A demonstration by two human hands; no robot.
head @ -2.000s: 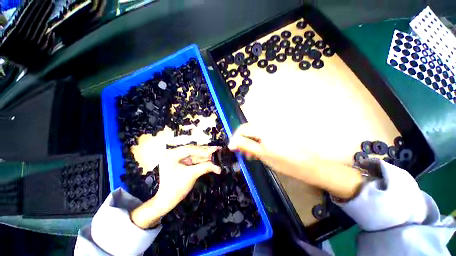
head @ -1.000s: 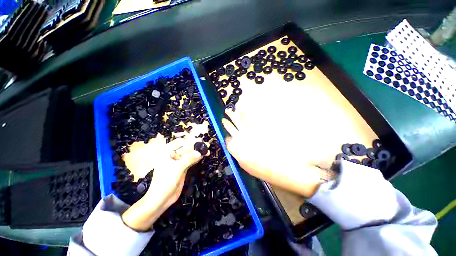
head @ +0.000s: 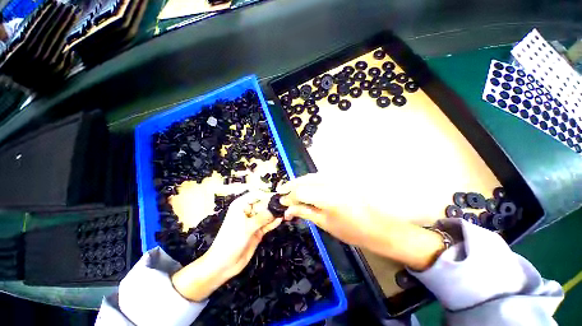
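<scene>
A small round black part [head: 276, 204] is held between my two hands over the right side of the blue bin [head: 141, 184]. My left hand [head: 239, 229] grips it from the left with thumb and fingers. My right hand [head: 325, 202] pinches it from the right; its fingertips touch the part. The fingers partly hide it. Small black parts [head: 268, 280] are heaped in the bin around a bare tan patch. Black rings [head: 383, 101] lie at the far end of the black tray [head: 469, 127].
Larger black ring parts [head: 475, 200] group at the black tray's near right corner. A pocketed black tray [head: 102, 245] with round parts lies left of the bin, dark slabs [head: 44, 159] behind it. Dotted white sheets [head: 533, 95] lie right. Upright dark trays [head: 38, 51] stand far left.
My right hand has moved from the black tray's left edge back to my left hand, and both now meet at the black part. The view has shifted slightly.
</scene>
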